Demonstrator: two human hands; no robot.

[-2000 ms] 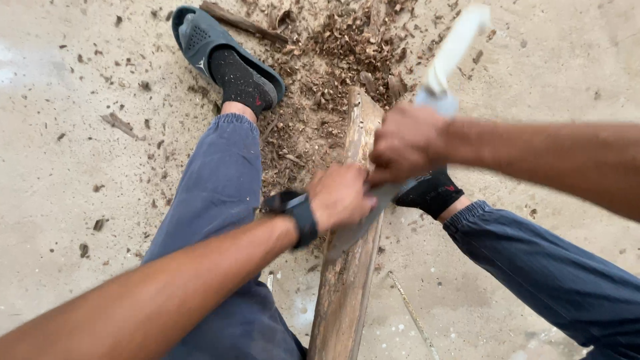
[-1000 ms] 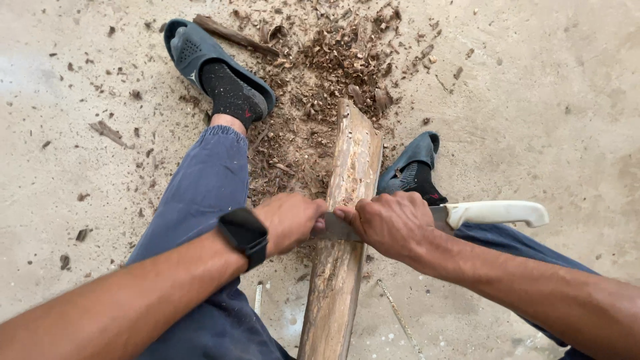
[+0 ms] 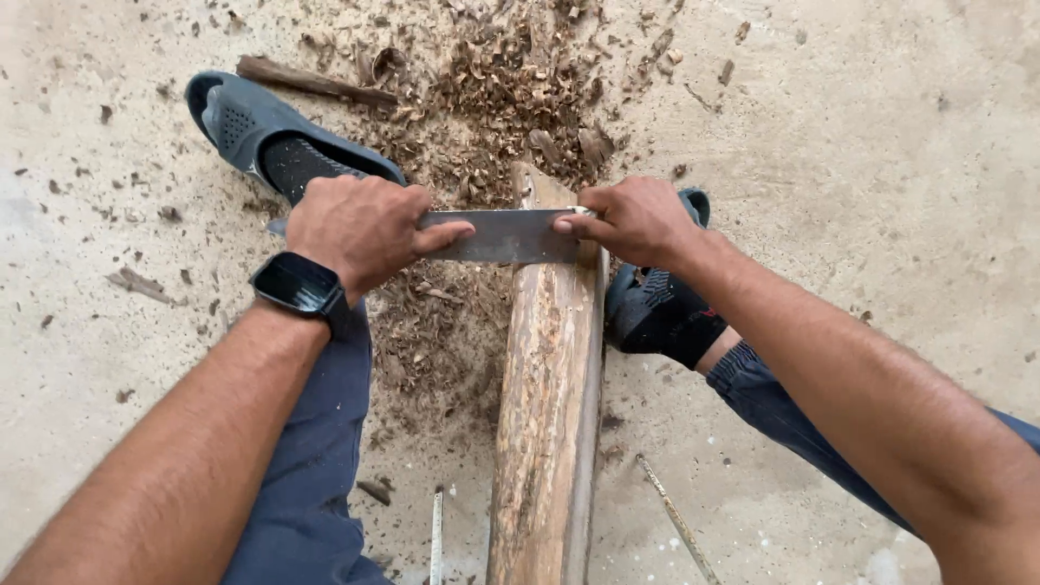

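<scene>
A large knife with a wide steel blade (image 3: 504, 236) lies crosswise over a rough wooden plank (image 3: 544, 390), near the plank's far end. My left hand (image 3: 357, 227), below a black smartwatch, grips the blade's left end with the thumb along its face. My right hand (image 3: 638, 219) is closed around the knife at the right, its thumb on the blade; the white handle is mostly hidden behind it. The plank runs away from me between my legs, its upper face pale and streaked, with a darker right edge.
Brown wood shavings (image 3: 520, 89) cover the concrete floor around the plank's far end and left side. A strip of bark or wood (image 3: 317, 81) lies by my left slipper (image 3: 236, 122). Thin sticks or strips (image 3: 678, 520) lie near the bottom. My right foot (image 3: 666, 317) is beside the plank.
Both hands, with the knife, are farther up the plank than one second ago. The white handle, plain to see at the right then, is mostly hidden now. Two seconds ago the knife was tilted steeply.
</scene>
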